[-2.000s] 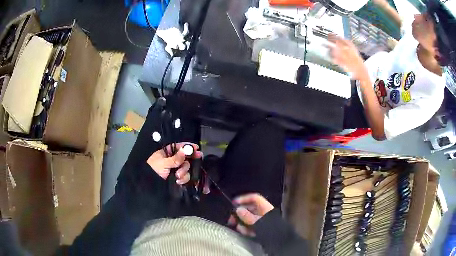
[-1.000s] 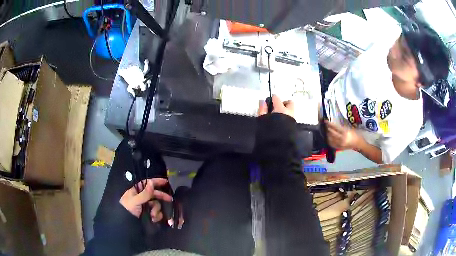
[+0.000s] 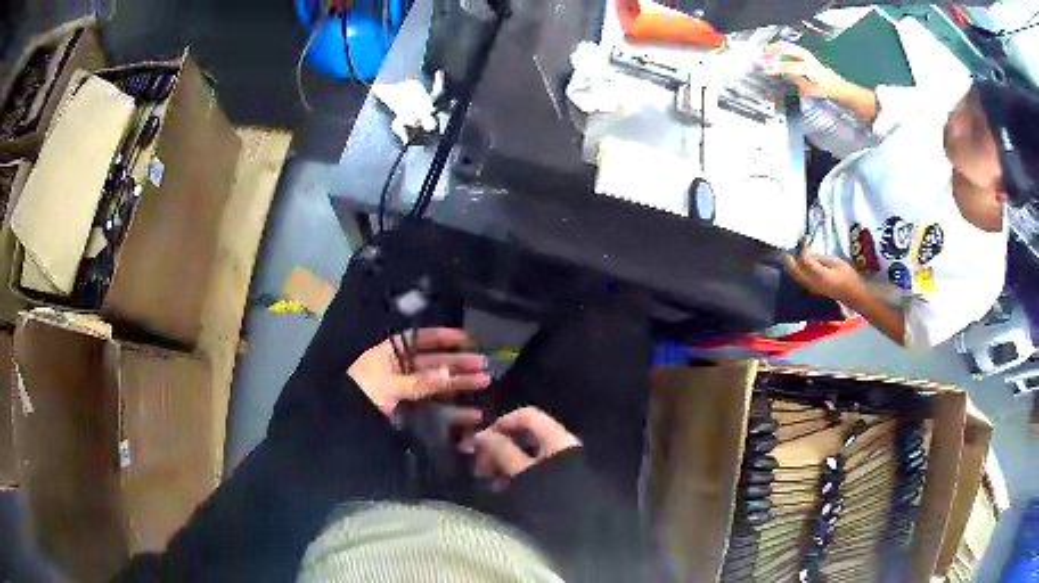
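Observation:
My left hand [image 3: 419, 374] is over my lap, with several thin dark stems of inspection mirrors between its fingers. A whitish mirror head [image 3: 410, 301] shows above it, blurred; the grips below are dark against my clothing. My right hand [image 3: 522, 442] is just to the right of the bunch with curled fingers; blur hides whether it holds anything. One inspection mirror lies on the fixture [image 3: 746, 105], its black grip [image 3: 701, 200] over the toothed strip [image 3: 638, 182] and its stem pointing to the clamp block.
A coworker [image 3: 900, 228] in a white printed T-shirt sits at the right of the bench, one hand behind the fixture. An open carton [image 3: 951, 467] of mirrors is at lower right; more cartons [image 3: 171, 228] stand left. Black cables [image 3: 439, 159] and a white rag [image 3: 412, 108] are at the bench's left.
My right hand was at the grip on the fixture and is now back beside my left hand. A mirror stays on the fixture. The coworker's one hand has moved to the fixture's far side.

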